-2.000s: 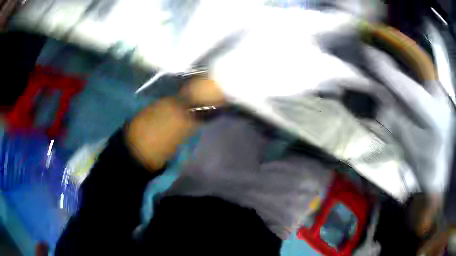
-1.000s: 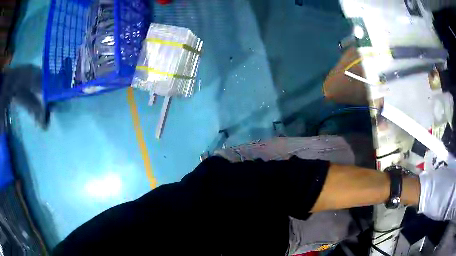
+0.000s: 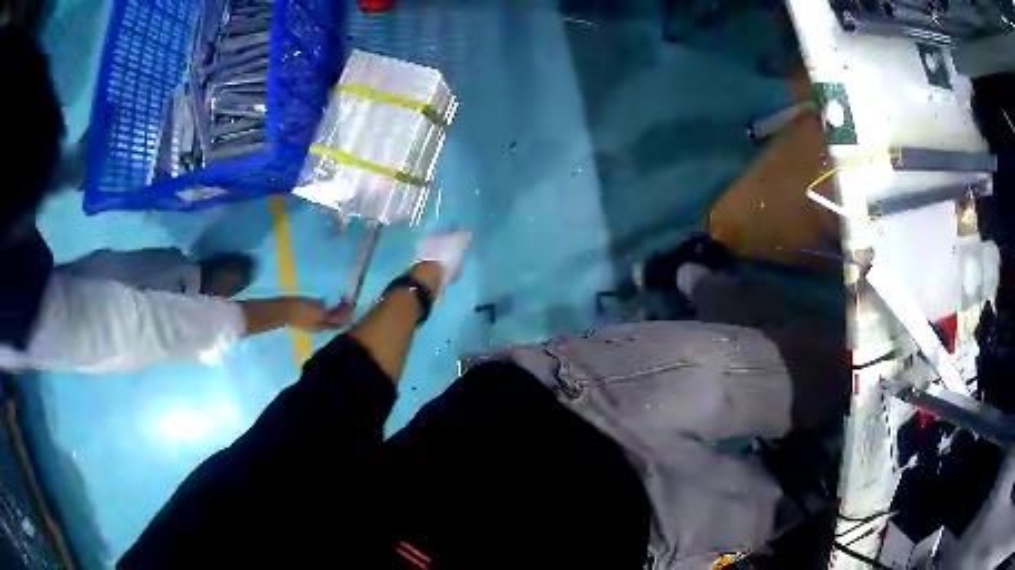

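Note:
My left hand (image 3: 443, 256), in a white glove with a dark watch at the wrist, is low over the floor, just below the silver profile bundle (image 3: 378, 134) with two yellow bands. It is blurred, and I cannot tell if its fingers hold anything. A single profile (image 3: 363, 263) sticks out below the bundle. Another person's hand (image 3: 323, 316) is at its lower end. My right hand is out of the picture.
A blue crate (image 3: 284, 111) of silver parts stands left of the bundle. The other person's white sleeve (image 3: 134, 323) comes in from the left. The bench (image 3: 863, 100), with profiles and black plates (image 3: 924, 468), runs along the right. A foot (image 3: 685, 267) is near mid-floor.
My left hand has moved from the bench at the right to the floor beside the bundle. The other person's arm has come in from the left to the single profile.

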